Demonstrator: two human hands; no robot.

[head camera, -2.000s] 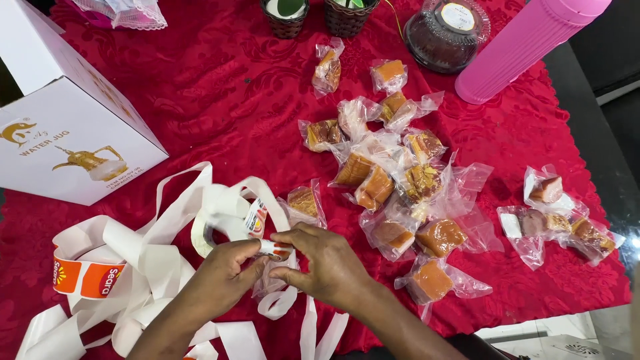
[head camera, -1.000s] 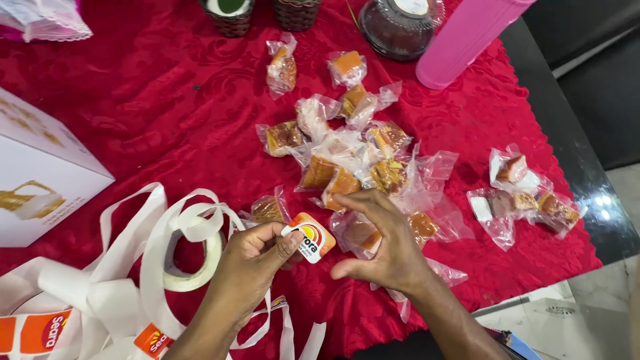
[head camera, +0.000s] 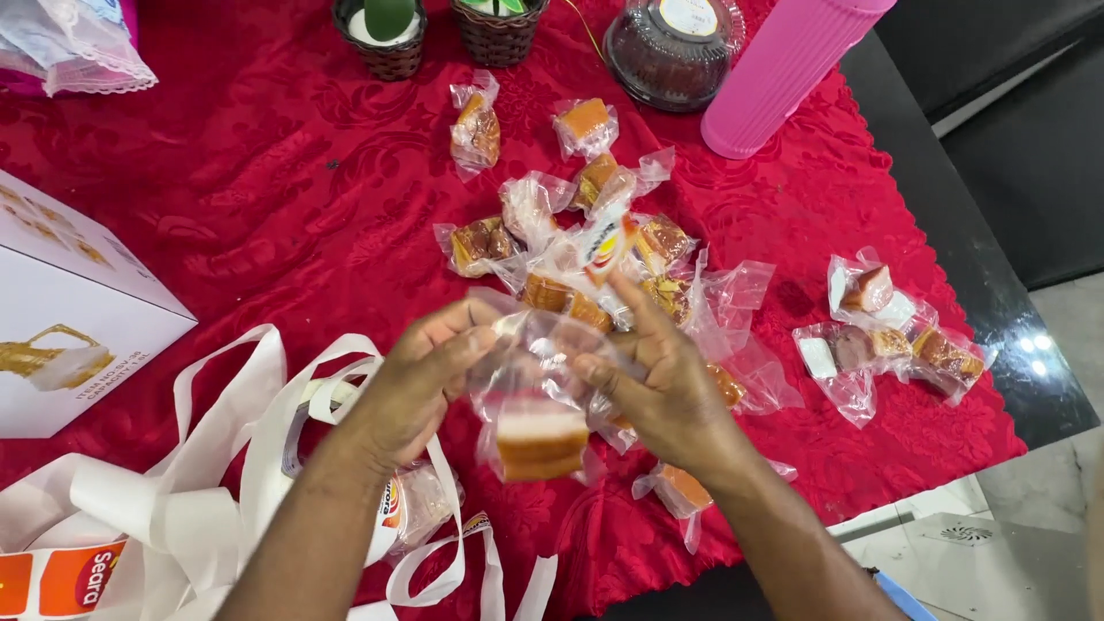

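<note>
Both hands hold up a clear plastic bag with a brown and white block of food (head camera: 542, 440) at its bottom. My left hand (head camera: 431, 379) pinches the bag's upper left side. My right hand (head camera: 660, 379) grips the other side, and a printed sticker (head camera: 608, 246) stands at its raised index fingertip. Behind the hands lies a heap of bagged food pieces (head camera: 548, 289). White backing strips (head camera: 203, 509) with a few stickers curl at the lower left, beside another bagged piece (head camera: 424, 509) that bears a sticker.
A white printed box (head camera: 78, 319) stands at the left. Two wicker pots (head camera: 500, 34), a dark cake in a clear domed container (head camera: 668, 52) and a pink ribbed bottle (head camera: 785, 73) stand at the back. Several bagged pieces (head camera: 880, 336) lie at the right, near the black table edge (head camera: 992, 250).
The sticker was in my left hand one second ago and is now on my right index finger. A bagged food piece has been taken up between both hands.
</note>
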